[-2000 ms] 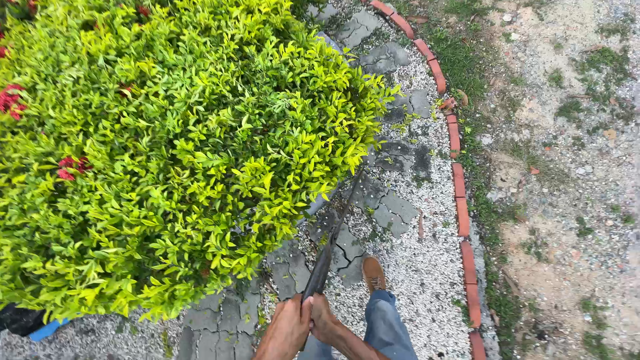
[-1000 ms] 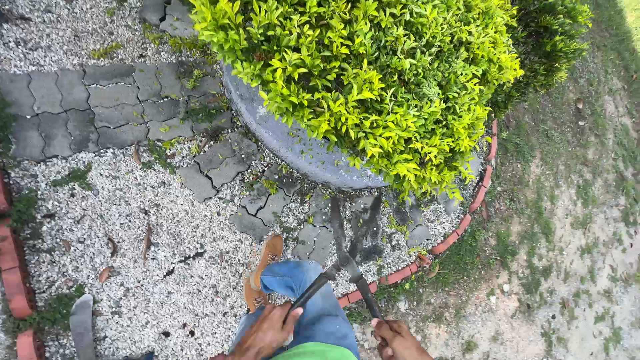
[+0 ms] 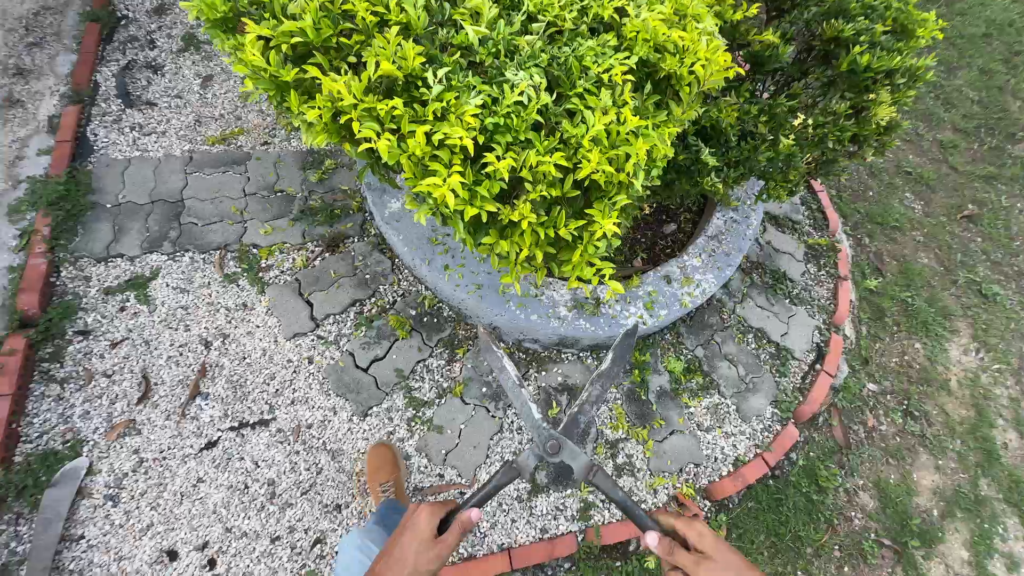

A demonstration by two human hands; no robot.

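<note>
My left hand point(image 3: 420, 538) grips the left handle of a pair of hedge shears point(image 3: 554, 448), and my right hand point(image 3: 698, 547) grips the right one. The shears' two blades are spread in a wide V that points away from me. Their tips lie close to the near rim of a round grey concrete planter point(image 3: 512, 316). From the planter grows a leafy bush point(image 3: 520, 128) with bright yellow-green leaves, its lower edge hanging over the rim. Cut leaves are scattered along the rim and on the grey pavers point(image 3: 472, 432) below.
A darker green shrub point(image 3: 808, 96) stands at the back right. Red brick edging point(image 3: 816, 396) curves around the gravel point(image 3: 224, 480), with grass point(image 3: 920, 320) beyond. At the lower left lies a broad metal blade point(image 3: 56, 512). My brown boot point(image 3: 386, 472) is on the gravel.
My hands, together on the shears two seconds ago, are now apart and the shears' blades are spread. The view has swung widely around the bush.
</note>
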